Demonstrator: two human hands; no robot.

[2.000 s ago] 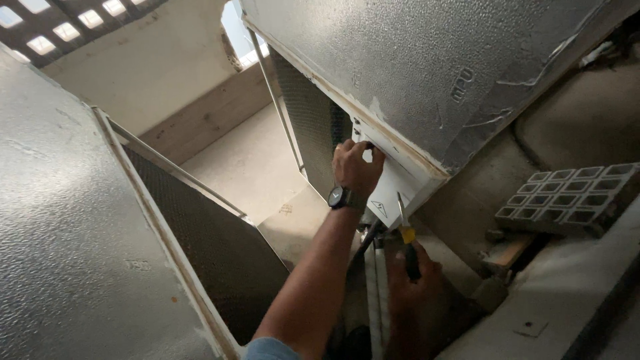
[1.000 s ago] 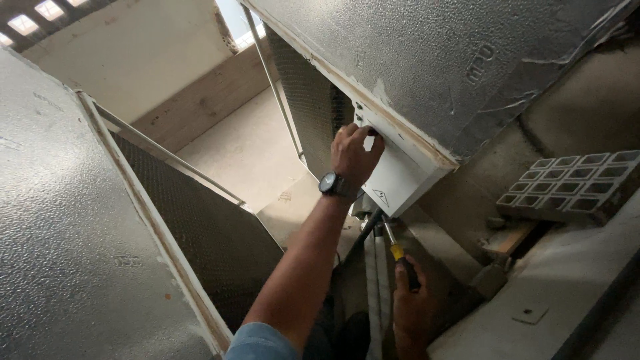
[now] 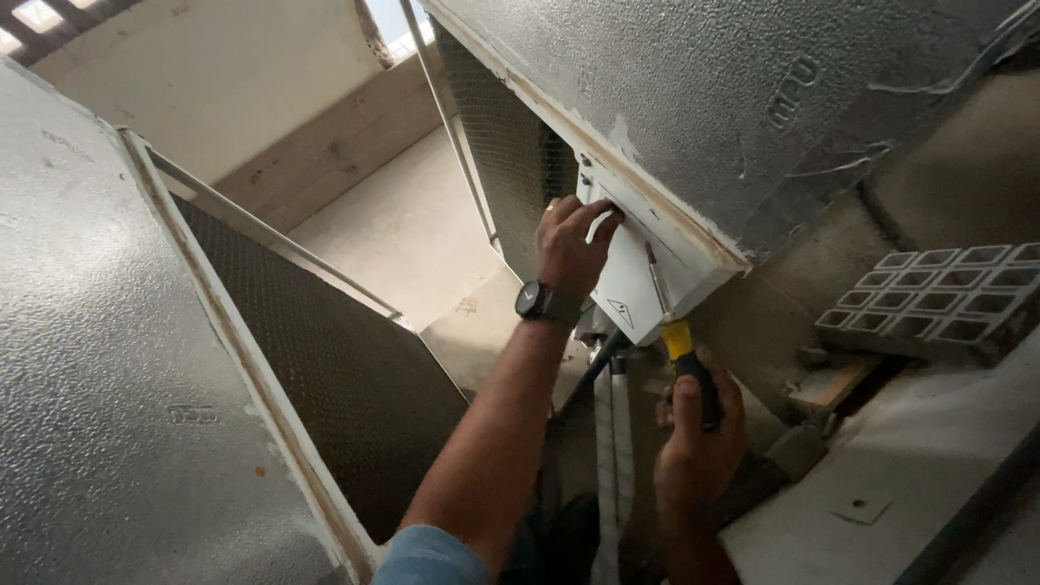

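My left hand (image 3: 573, 244), with a watch at the wrist, rests at a white metal cover panel (image 3: 630, 280) with a warning triangle. Its thumb and index finger meet at the panel's upper part; whether something small is between them cannot be told. In my right hand (image 3: 699, 439) is a screwdriver (image 3: 686, 366) with a yellow and black handle, its shaft pointing up in front of the panel. The panel sits at the lower corner of an air-conditioning unit with a foil-covered side (image 3: 691, 106). Insulated pipes (image 3: 608, 455) run below it.
Another foil-covered unit (image 3: 122, 341) with a finned coil (image 3: 317, 366) stands at the left. A concrete breeze block (image 3: 934, 292) lies at the right, near a piece of wood (image 3: 837, 382). Between the units are a pale floor (image 3: 398, 219) and a skirting strip (image 3: 341, 146).
The screwdriver has risen from beside the pipes below the panel to in front of the panel. My left hand stays at the panel's upper part.
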